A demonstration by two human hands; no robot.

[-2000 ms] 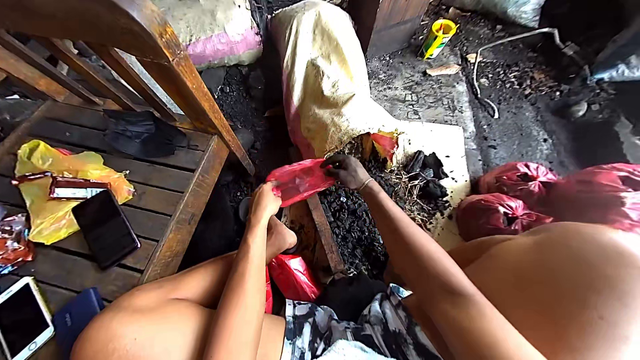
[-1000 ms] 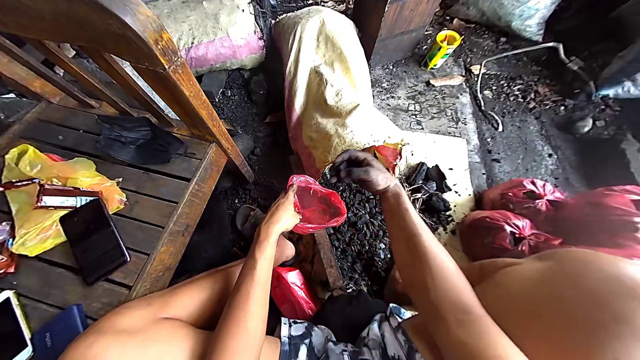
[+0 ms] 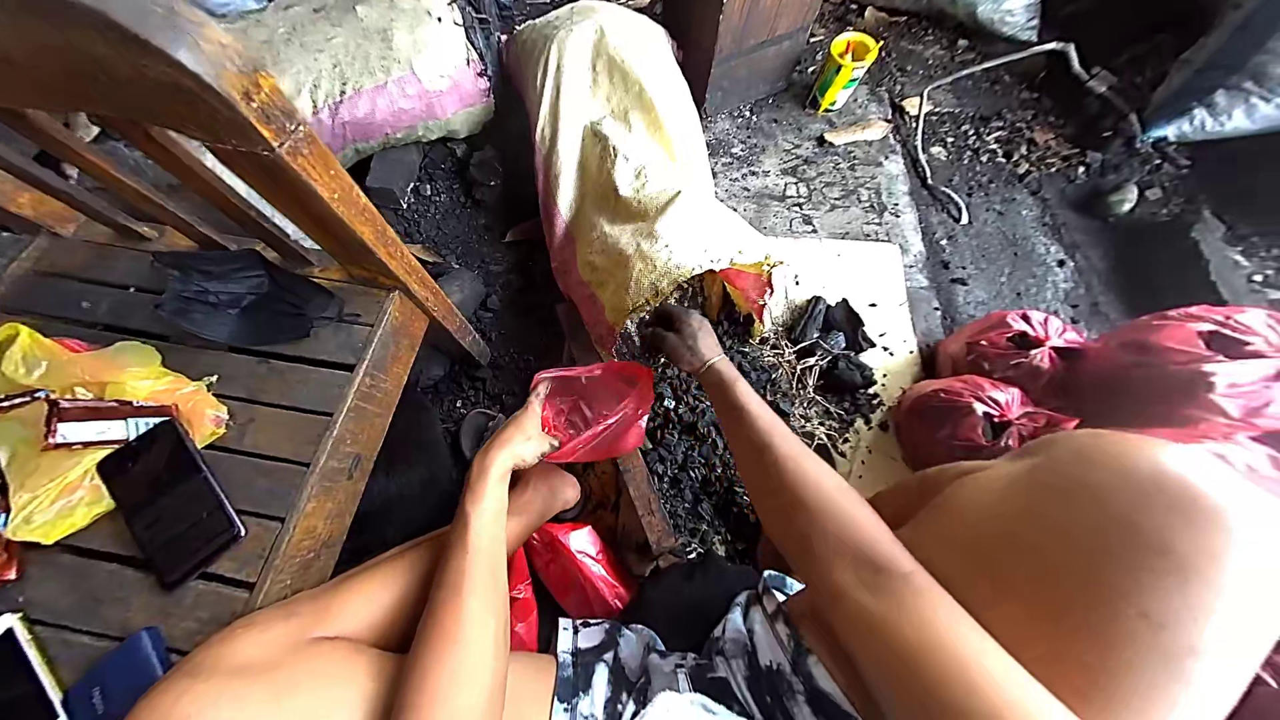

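My left hand (image 3: pixel 518 432) grips the rim of a red plastic bag (image 3: pixel 600 410), whose mouth is spread. My right hand (image 3: pixel 684 338), blackened with dust, reaches into the charcoal at the mouth of a woven sack (image 3: pixel 630 170); its fingertips are partly hidden, so whether they hold a piece cannot be told. Small charcoal pieces (image 3: pixel 695 460) lie heaped below the hand, beside a wooden strip (image 3: pixel 647 505). Larger charcoal lumps (image 3: pixel 835 345) and dry straw (image 3: pixel 800 400) rest on a pale board (image 3: pixel 880 290). More red plastic (image 3: pixel 580 570) lies between my legs.
On the left, a wooden bench (image 3: pixel 340 450) holds a yellow plastic bag (image 3: pixel 60 480), a black cloth (image 3: pixel 240 295) and phones, one a black phone (image 3: pixel 170 500). Several filled red bags (image 3: pixel 985 420) stand at the right. A yellow can (image 3: pixel 845 72) and a bent metal rod (image 3: pixel 925 130) are farther back.
The red bag was stretched flat between both hands; its mouth is now spread in my left hand alone. My right hand has let go of it and moved to the charcoal at the sack's mouth.
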